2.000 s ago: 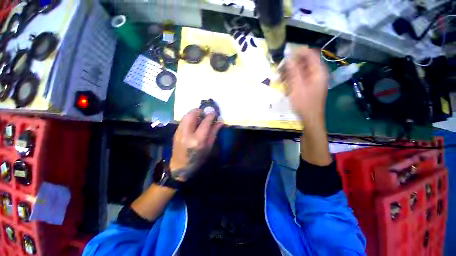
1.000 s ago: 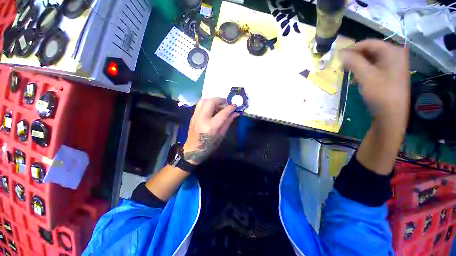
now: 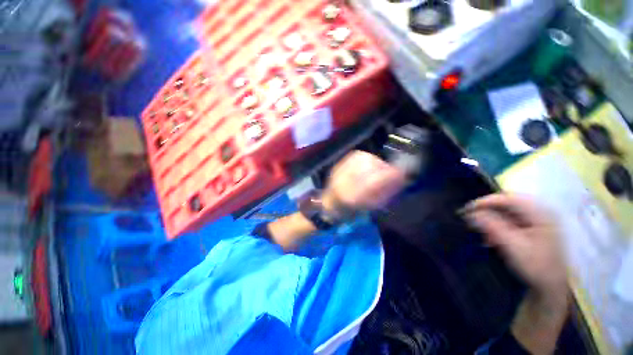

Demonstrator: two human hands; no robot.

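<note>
My left hand is blurred, left of the bench edge and just right of the red tray. A round dark and silver unit with a pale gold stripe is at its fingertips and looks gripped. My right hand is over the near edge of the white and yellow mat, its fingers loosely bent and apart. No object shows clearly in it. The red tray holds rows of small round units in pockets, and some pockets look unfilled.
A white machine box with a red-lit switch carries dark rings. A printed card and a green cylinder lie beyond the mat. Dark round parts sit on the mat. A cardboard box and blue trays are at left.
The view has swung left onto the red tray. My left hand has left the mat and is beside the tray with a unit. My right hand has come back to the mat's near edge.
</note>
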